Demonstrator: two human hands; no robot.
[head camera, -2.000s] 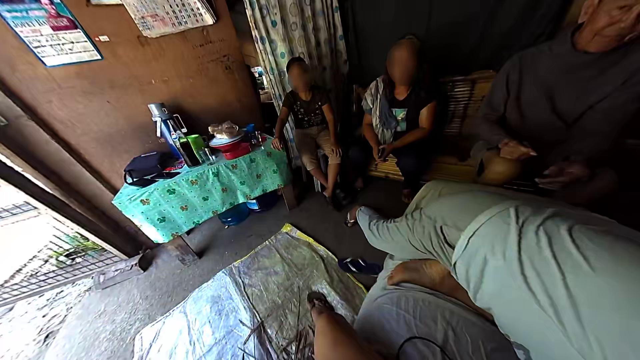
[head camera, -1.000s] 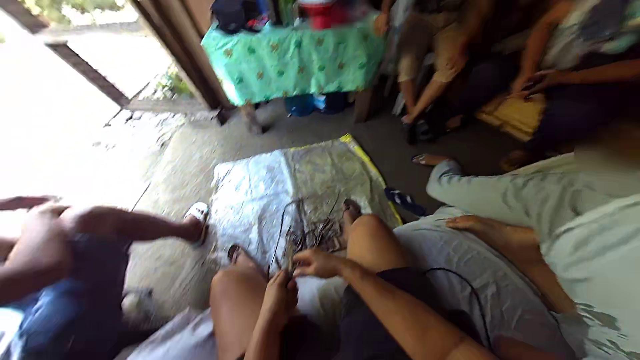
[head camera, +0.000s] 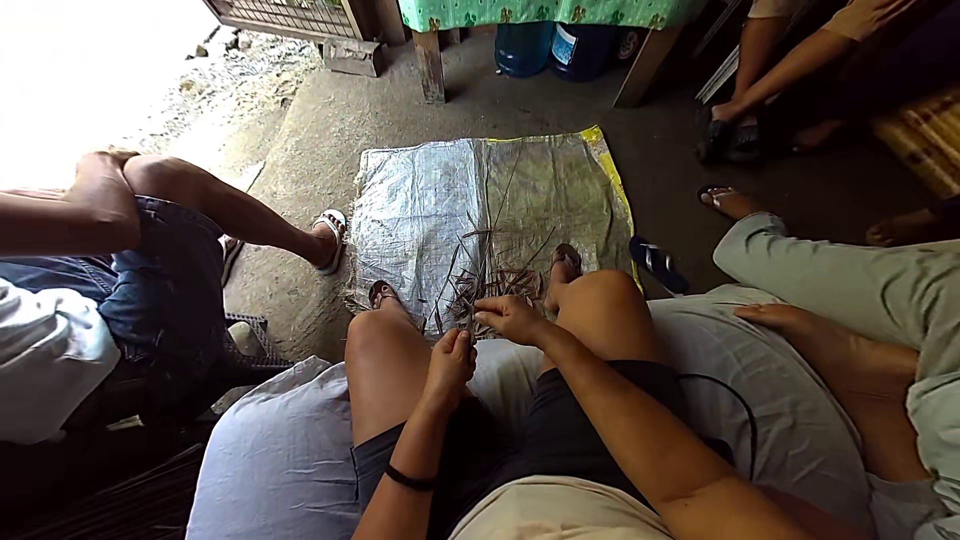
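Near the lower middle of the head view, my left hand (head camera: 452, 358) is closed around a thin dark item, too small to name, whose tip points up between my knees. Just above and to the right, my right hand (head camera: 511, 319) pinches at the upper end of a thin strip, thumb and fingers together. Beyond both hands, a loose heap of thin brown strips or stalks (head camera: 495, 281) lies on a flattened woven plastic sack (head camera: 420, 202) between my sandalled feet. A few long strips reach up across the sack.
To the left sits a person in denim shorts (head camera: 169, 277); on the right are another person's trousered legs (head camera: 840, 270). A dark flip-flop (head camera: 658, 264) lies beside the sack. Ahead stands a table with a green cloth (head camera: 540, 11), blue water containers (head camera: 523, 49) beneath. A black cord (head camera: 739, 397) loops at my right.
The view has swung down from the room and seated people to my lap. My hands, out of sight two seconds ago, are now together above the sack.
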